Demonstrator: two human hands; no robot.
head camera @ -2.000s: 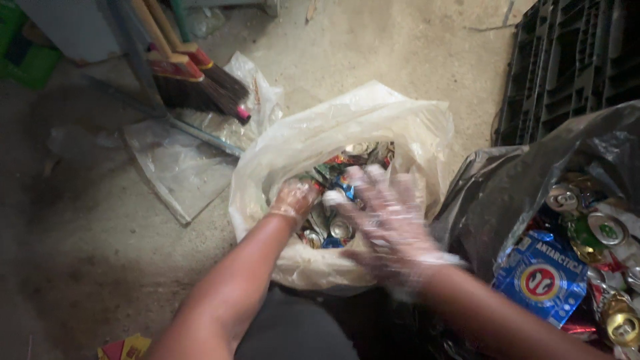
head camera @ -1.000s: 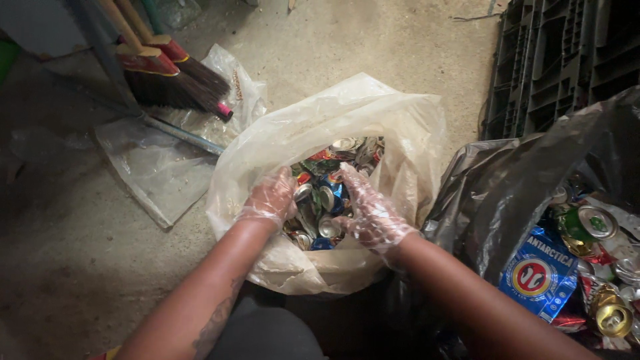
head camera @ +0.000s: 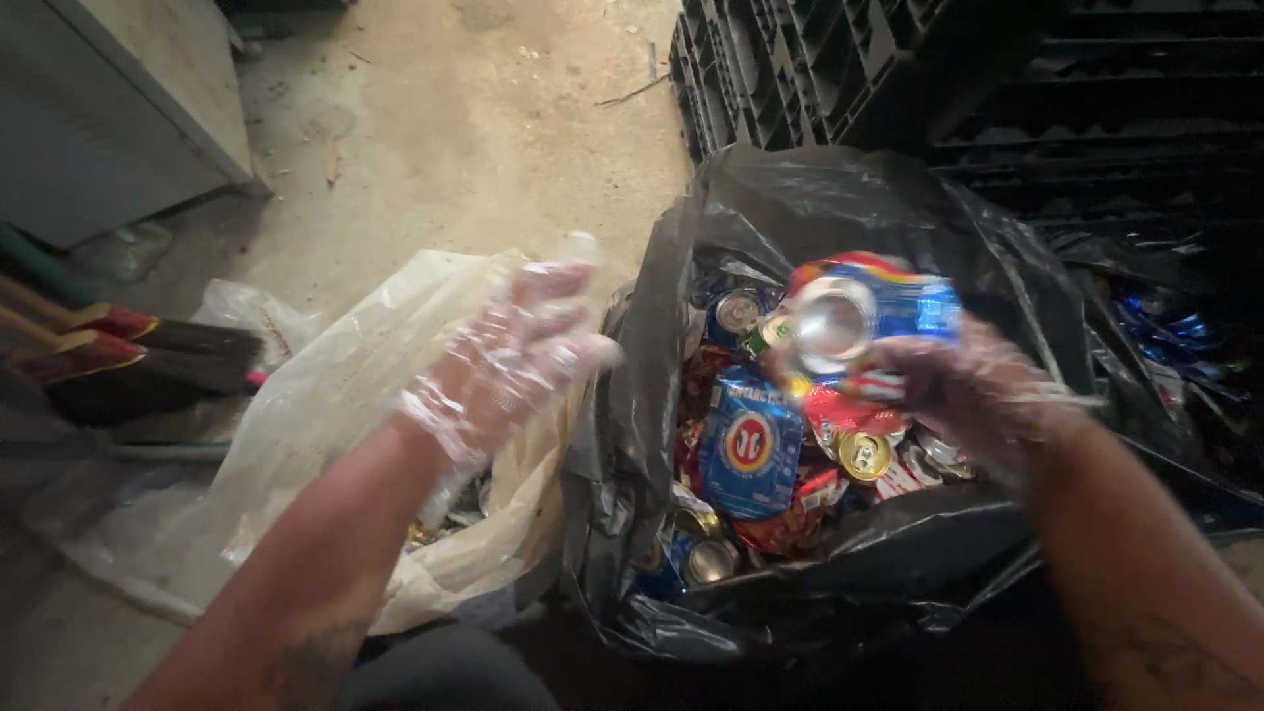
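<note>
My right hand (head camera: 958,385), in a clear plastic glove, grips one or more blurred beverage cans (head camera: 839,316), blue, red and silver, over the black plastic bag (head camera: 632,434). That bag holds crushed cans, among them a flattened blue Antarctica can (head camera: 750,444) and one with a gold end (head camera: 864,454). Gloved too, my left hand (head camera: 513,355) is raised with spread fingers and nothing in it, above the right side of the whitish plastic bag (head camera: 336,365). My left forearm hides part of that bag's opening, where a few cans show.
Black plastic crates (head camera: 790,69) stand behind the black bag. Brooms with dark bristles (head camera: 188,365) lie at the left, below a grey metal cabinet (head camera: 128,109). Another dark bag with blue cans (head camera: 1165,316) is at the far right. Concrete floor (head camera: 474,148) shows behind the whitish bag.
Both hands were in the whitish bag's opening; they have come out of it. My right hand is now over the black bag with one or more cans. The view has swung right.
</note>
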